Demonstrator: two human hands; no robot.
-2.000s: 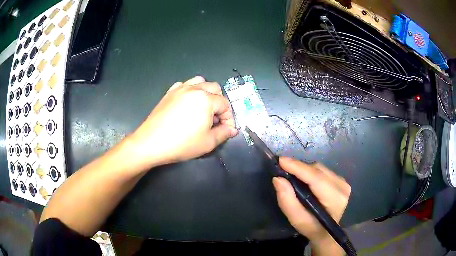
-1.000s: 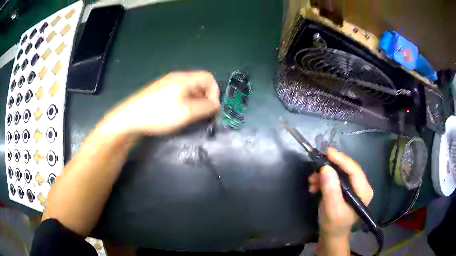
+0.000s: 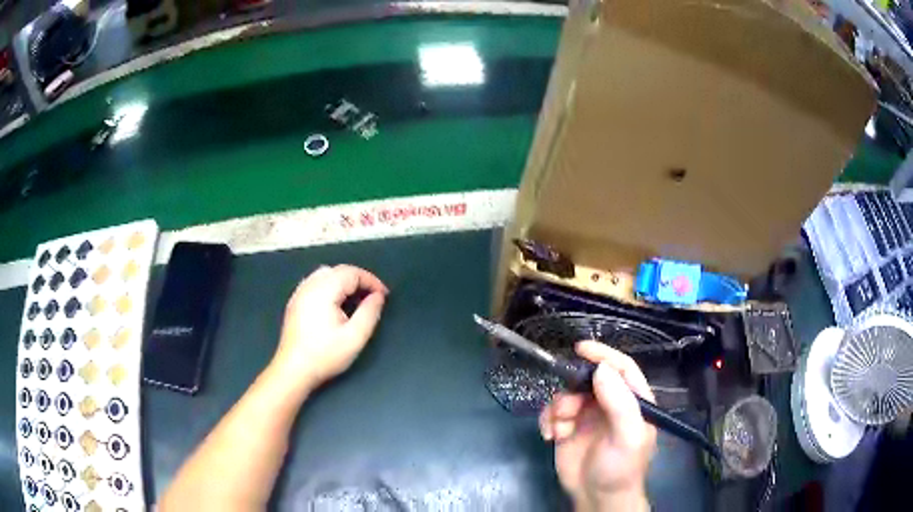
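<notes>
My right hand (image 3: 606, 430) grips the black soldering iron (image 3: 571, 375), its metal tip pointing up and left in front of the extractor fan. My left hand (image 3: 335, 320) is over the bench between the smartphone and the iron, fingers curled; nothing shows in it, but its inner side is hidden. A small pale circuit board (image 3: 352, 118) lies on the green conveyor belt (image 3: 230, 130), blurred, with a small white-rimmed ring (image 3: 316, 145) near it. The white parts tray (image 3: 146, 330) with rows of round black parts stands at the left.
A black smartphone (image 3: 188, 318) lies beside the tray. The black extractor fan (image 3: 601, 330) stands before a tall cardboard shield (image 3: 691, 130) with a blue item (image 3: 686, 283) on its ledge. A round tin (image 3: 748, 435) and white desk fan (image 3: 881, 370) are at the right.
The view has shifted up to show the belt. The green and white board is gone from the bench beside my left hand. My right hand has drawn the iron away from where the board lay.
</notes>
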